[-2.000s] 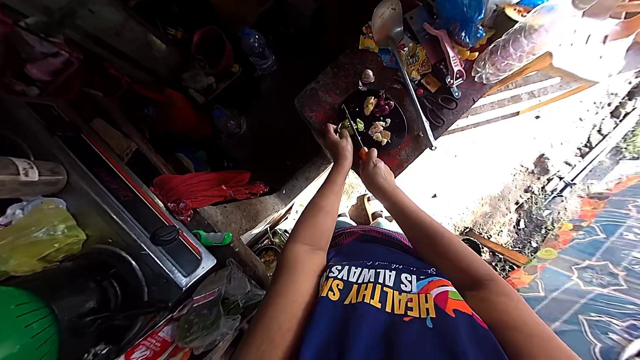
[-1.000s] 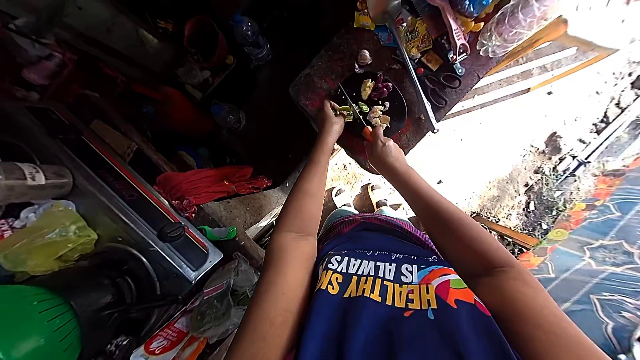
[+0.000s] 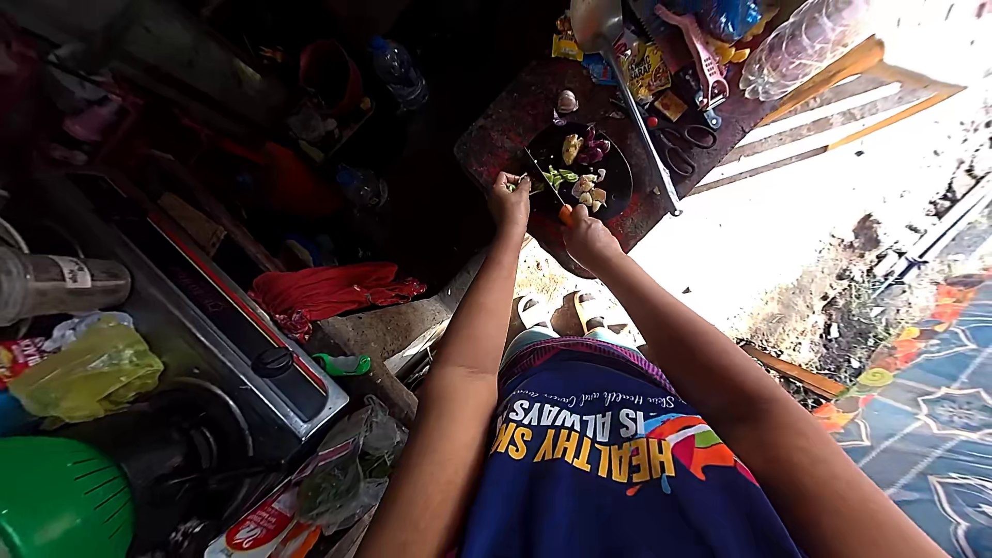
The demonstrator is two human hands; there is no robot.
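Note:
My right hand [image 3: 590,237] grips the orange handle of a knife [image 3: 547,178], whose thin blade points up and left over a dark round plate [image 3: 618,164]. At the plate's left edge my left hand [image 3: 510,203] pinches a piece of green vegetable. Cut green pieces [image 3: 561,177] lie beside the blade. Peeled garlic cloves [image 3: 589,192] sit right of them, with a pale yellowish piece [image 3: 572,149], perhaps ginger, and purple onion pieces [image 3: 594,146] above. A garlic bulb [image 3: 567,101] rests on the worn table [image 3: 496,139] beyond the plate.
A long-handled metal ladle [image 3: 640,124] lies right of the plate, near scissors [image 3: 680,147], a pink peeler [image 3: 701,58] and seasoning packets [image 3: 646,71]. A gas stove [image 3: 225,302] stands at left, with a red cloth [image 3: 333,293] near it. A plastic bottle [image 3: 399,74] stands beyond.
My left hand has moved slightly left from the blade, holding a green piece. My right hand still holds the knife.

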